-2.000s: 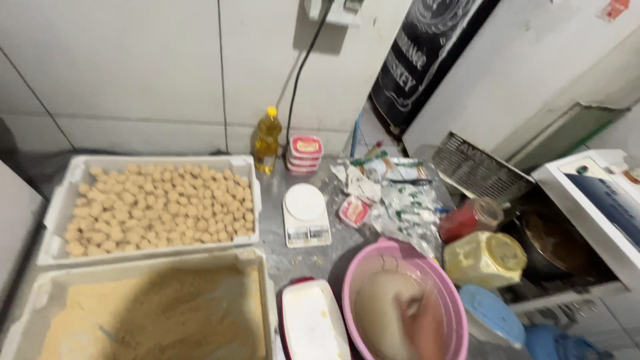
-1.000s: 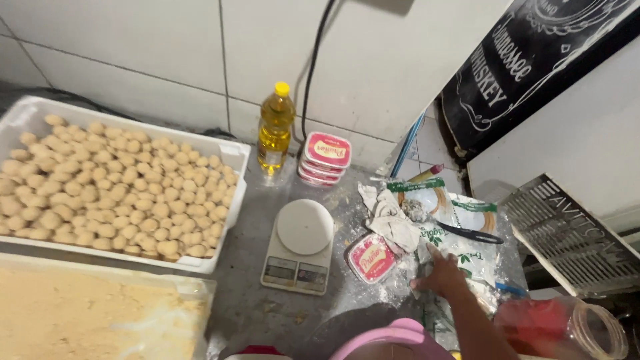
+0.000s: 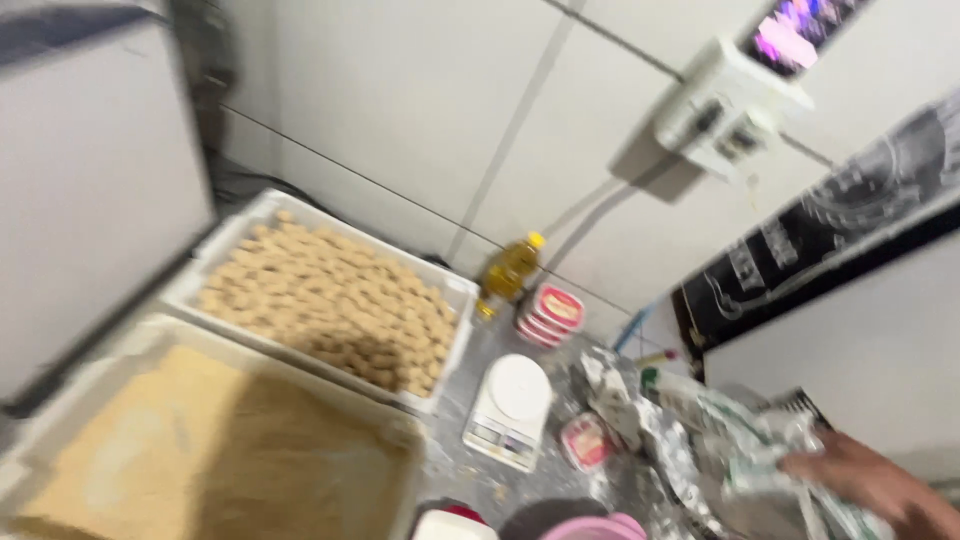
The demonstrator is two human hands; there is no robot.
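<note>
At the right edge, my right hand (image 3: 855,472) is blurred, its fingers closed on a crumpled clear plastic bag (image 3: 720,420) with green print. My left hand is out of view. Left of the bag lie torn silvery wrappers (image 3: 667,450) and a small red-and-white tub (image 3: 586,442). A white kitchen scale (image 3: 510,412) with a round platform stands near the middle. Behind it are stacked red-and-white tubs (image 3: 551,315) and a bottle of yellow oil (image 3: 511,268). A white tray of small beige dough balls (image 3: 337,300) sits at the left.
A second tray (image 3: 420,450) in front holds a pale, powdery layer, partly in shadow. The rims of a pink basin (image 3: 596,529) and a red-and-white container (image 3: 454,525) show at the bottom. A corded wall socket (image 3: 720,120) is above, and a black panel (image 3: 810,225) at the right.
My right hand has moved from inside the pink basin to the plastic bags at the right. The bag by it looks more bunched up. The view has swung and tilted.
</note>
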